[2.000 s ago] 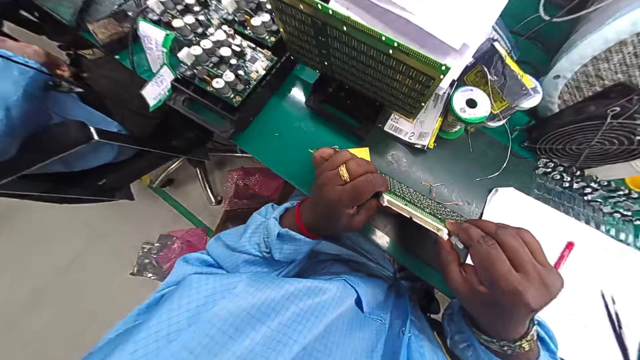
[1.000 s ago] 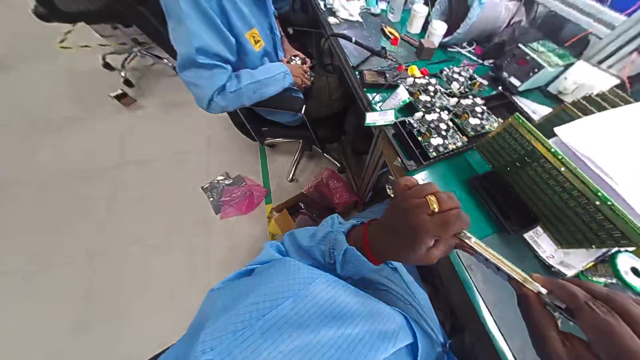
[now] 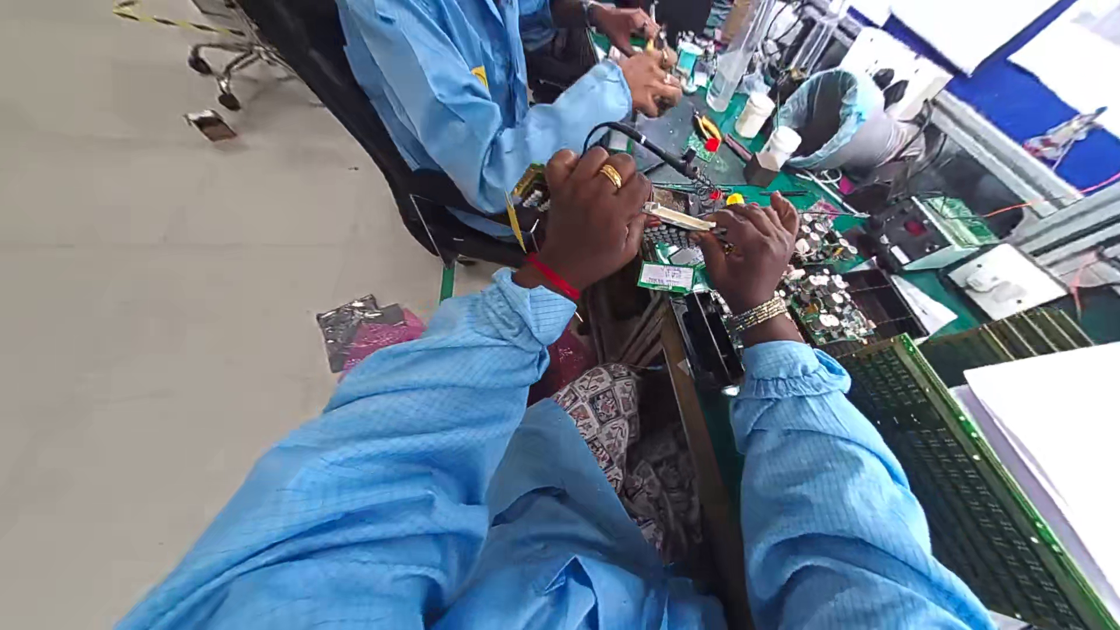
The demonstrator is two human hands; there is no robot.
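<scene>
A circuit board with a long pale edge connector [image 3: 678, 218] is held up between my two hands, mostly hidden by them. My left hand [image 3: 593, 214], with a gold ring and a red wrist thread, grips its left end. The fingers of my right hand [image 3: 751, 249], above a metal bracelet, close on its right end. A green-edged card with a written label [image 3: 667, 276] lies just below the board. Beyond my hands, a co-worker in a blue coat [image 3: 560, 131] works with small items in their hands.
Populated circuit boards [image 3: 822, 306] sit in black trays to the right. Large green boards [image 3: 962, 472] stand upright nearer me, beside white paper [image 3: 1059, 420]. Pliers [image 3: 705, 128], white bottles [image 3: 754, 114] and a lined bin [image 3: 831, 114] are on the far bench. Plastic bags [image 3: 363, 328] lie on the floor.
The view has swung far left, toward the co-worker. Both my hands have moved from over the green mat to in front of the co-worker's place, with the board still between them.
</scene>
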